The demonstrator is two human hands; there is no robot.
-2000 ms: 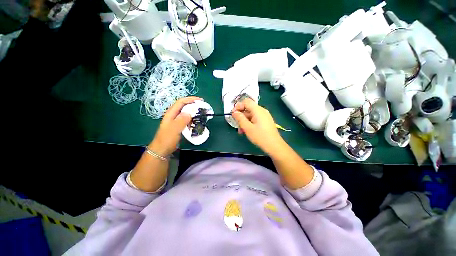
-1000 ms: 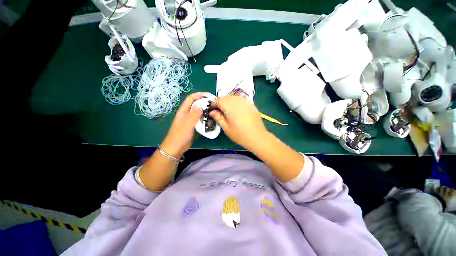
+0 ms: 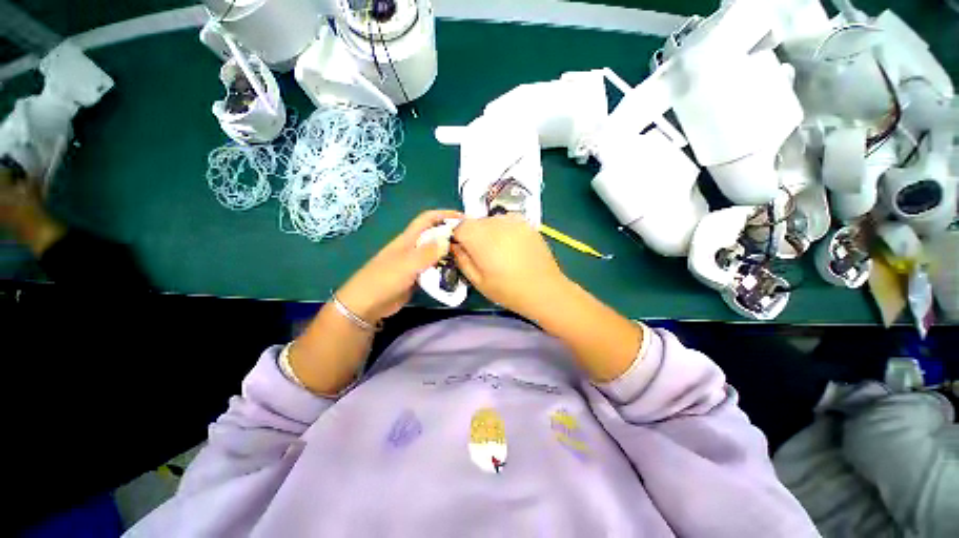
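Observation:
My left hand [image 3: 405,263] is shut on a white camera head shell [image 3: 429,286] with a dark circuit board [image 3: 450,275] inside, near the bench's front edge. My right hand [image 3: 507,255] is at the shell's upper right rim, its fingertips pressed against the board and rim. Whether it pinches a wire is hidden. A white camera housing [image 3: 500,158] lies just beyond my right hand, with thin wires at its open end. A yellow tool [image 3: 573,242], thin with a pale tip, lies to the right of my right hand.
A tangled heap of thin white loops [image 3: 339,168] lies left. White camera units [image 3: 394,58] stand behind it. A large pile of partly assembled cameras [image 3: 726,137] fills the right. A neighbour's hand [image 3: 23,210] and white unit [image 3: 53,105] are at far left. A grey sleeve shows at lower right.
My right hand has moved left from the housing to the shell; the dark wire stretched between them is no longer visible. A neighbour's hand and white unit have appeared at far left.

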